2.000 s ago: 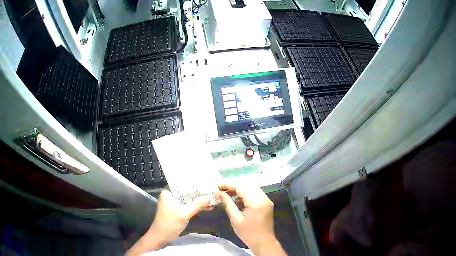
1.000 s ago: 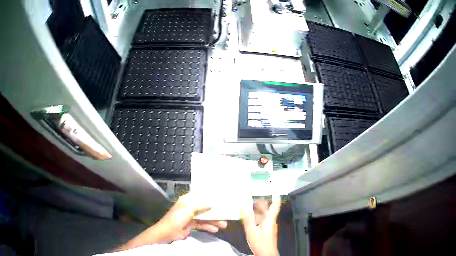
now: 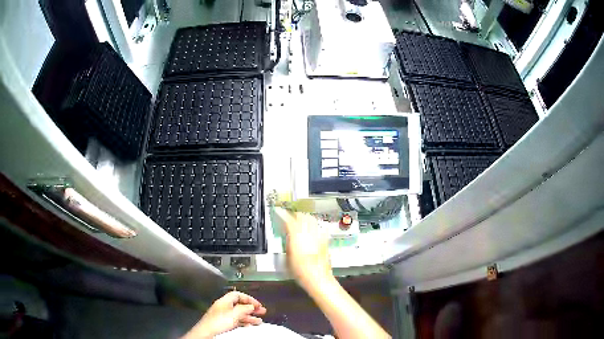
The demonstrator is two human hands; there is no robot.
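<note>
My right hand [image 3: 306, 248] reaches over the front of the bright machine deck [image 3: 278, 142], fingertips just below and left of the touch screen [image 3: 359, 155]. Glare hides whether it holds anything; a faint yellowish patch shows at the fingertips. The lit screen is tilted in a grey frame. My left hand [image 3: 232, 313] is low in front of my body, fingers loosely curled, with nothing seen in it. No white sheet can be made out in either hand.
Black parts trays [image 3: 204, 202] lie in a column at left, and more trays [image 3: 453, 116] at right. A red button [image 3: 346, 221] sits below the screen. Open pale doors flank both sides, the left with a handle [image 3: 89, 208]. A white box [image 3: 348, 40] stands behind.
The white sheet held in both hands is no longer visible. My right hand has moved forward and left onto the deck; my left hand has drawn back and down.
</note>
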